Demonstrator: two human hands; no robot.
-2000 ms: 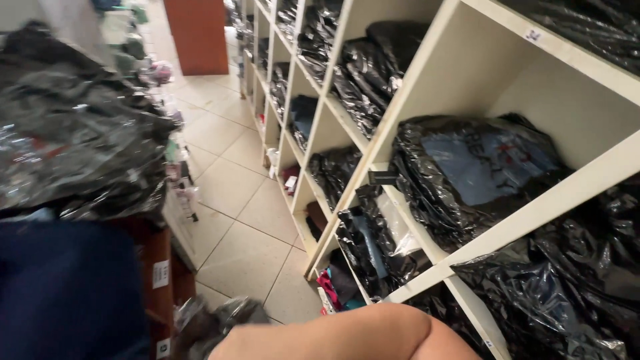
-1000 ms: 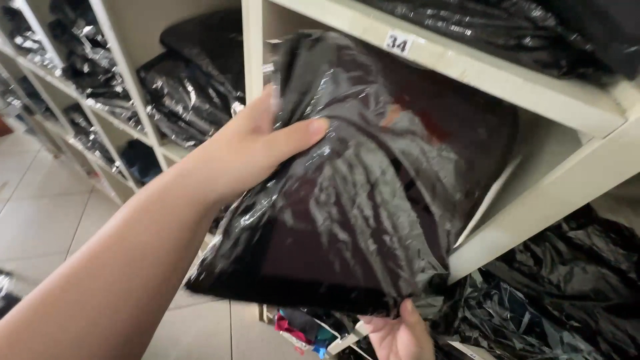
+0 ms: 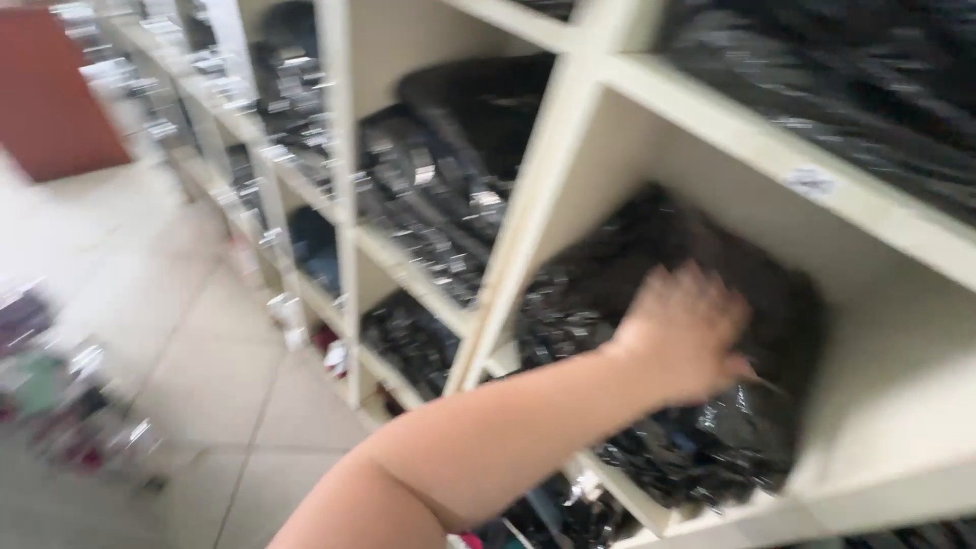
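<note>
My left hand [image 3: 686,335], blurred by motion, reaches from the lower left into a shelf compartment. It is over the top of a dark garment pack in black plastic film [image 3: 770,305], with its fingers spread and nothing gripped. Whether the palm presses on the pack cannot be told. The pack lies on other glossy black plastic-wrapped packs [image 3: 671,457] inside the white compartment [image 3: 877,366]. A small label [image 3: 810,181] is on the shelf edge above. My right hand is out of view.
White dividers [image 3: 526,221] separate neighbouring compartments, which hold more black-wrapped packs [image 3: 457,152]. A tiled floor [image 3: 221,366] runs along the shelving at left. Blurred plastic-wrapped items [image 3: 69,396] lie at the lower left, and a reddish-brown panel [image 3: 57,91] stands farther back.
A second ago both hands held a black-wrapped pack in front of the compartment; a dark pack now lies inside, no longer gripped. My right hand has left the view, which has swung round.
</note>
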